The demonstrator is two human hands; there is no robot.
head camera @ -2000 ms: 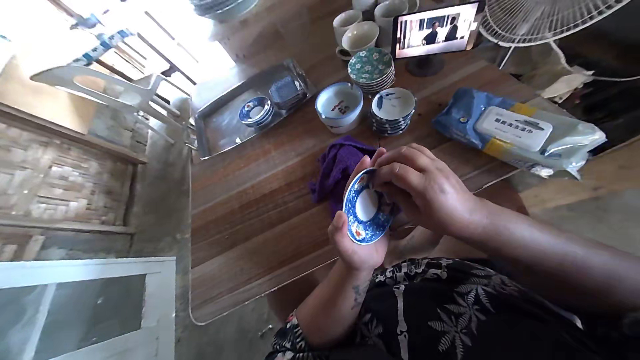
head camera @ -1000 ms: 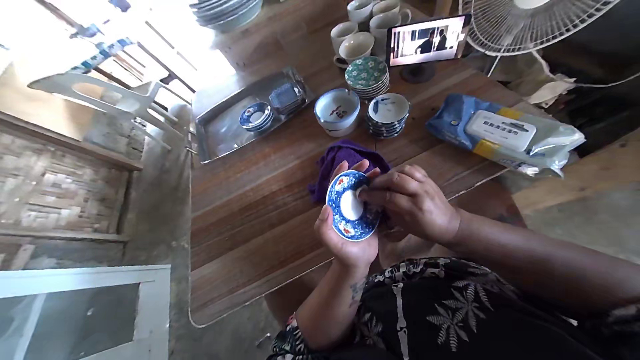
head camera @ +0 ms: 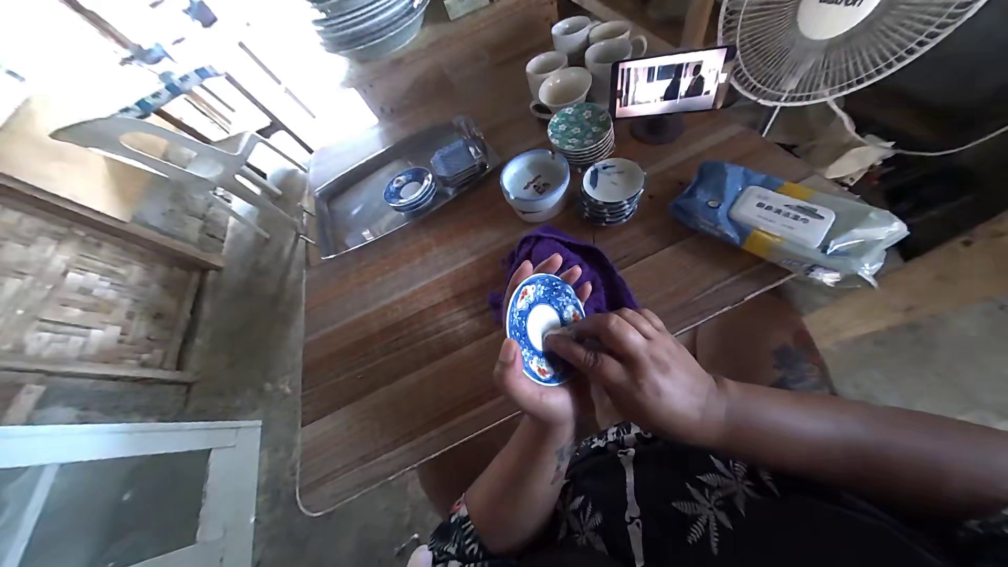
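A small blue-and-white patterned porcelain saucer (head camera: 526,315) rests in my left hand (head camera: 543,394), its thumb at the rim and its fingers behind. The bent fingers of my right hand (head camera: 638,370) press on the saucer's face near the white centre; whether they pinch something small is hidden. Just behind my hands a purple cloth (head camera: 602,272) lies on the wooden table. Similar blue saucers (head camera: 409,189) are stacked in a metal tray (head camera: 346,228), beside blue rectangular dishes (head camera: 457,160).
Beyond the cloth stand a white bowl (head camera: 535,185), stacked small dishes (head camera: 614,183), green flowered dishes (head camera: 580,127) and several mugs (head camera: 565,88). A phone (head camera: 673,81) on a stand, a wipes pack (head camera: 787,220) and a white fan (head camera: 835,47) are to the right. Stacked plates (head camera: 370,27) sit at the back.
The saucer has turned from a steep tilt to face the camera more, still in my left hand. My right fingers have shifted over its face.
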